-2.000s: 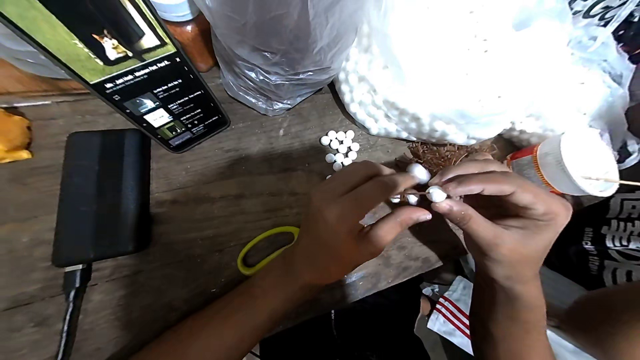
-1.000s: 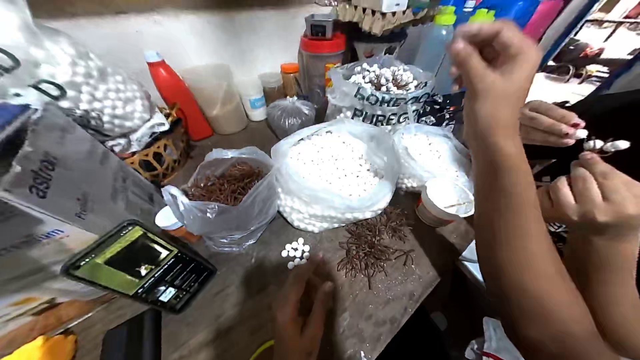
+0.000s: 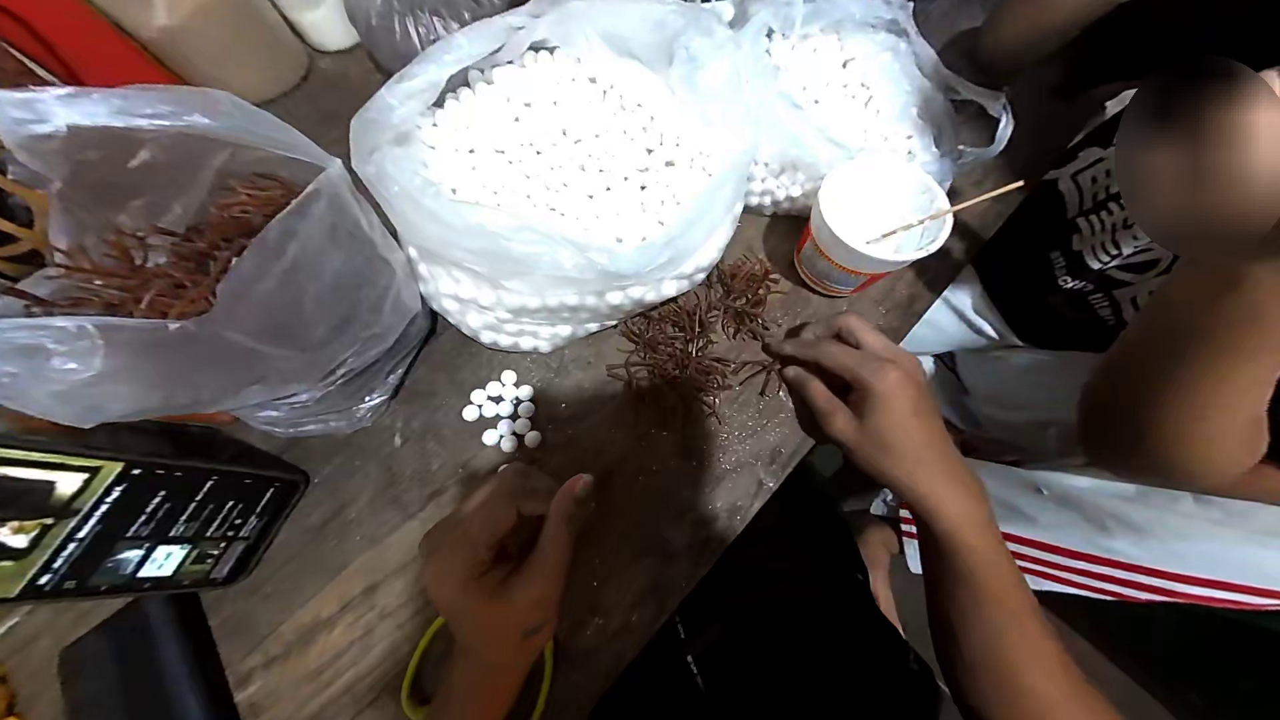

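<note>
My left hand (image 3: 505, 560) rests half curled on the wooden table, just below a small group of white balls (image 3: 508, 410); its palm side is partly hidden, and whether it holds anything does not show. At the right edge of a pile of thin brown branched stems (image 3: 680, 345), my right hand (image 3: 860, 400) has its thumb and fingertips around a brown stem piece (image 3: 762, 372). Behind the pile stands a large clear plastic bag (image 3: 570, 270) full of white balls. A white tub (image 3: 880, 225) with a thin wooden stick (image 3: 950, 210) leaning in it is beyond my right hand.
An open plastic bag (image 3: 310, 300) of brown stems lies at left, above a phone (image 3: 170, 520) and a black device (image 3: 145, 655). Another bag of white balls (image 3: 845, 90) is at the back right. A yellow ring (image 3: 410, 670) lies by my left forearm. Another person's arm (image 3: 1180, 380) is at right.
My hands were together around small white pieces two seconds ago and are now apart. My right hand was raised one second ago and has come down to the stem pile. The view has shifted strongly.
</note>
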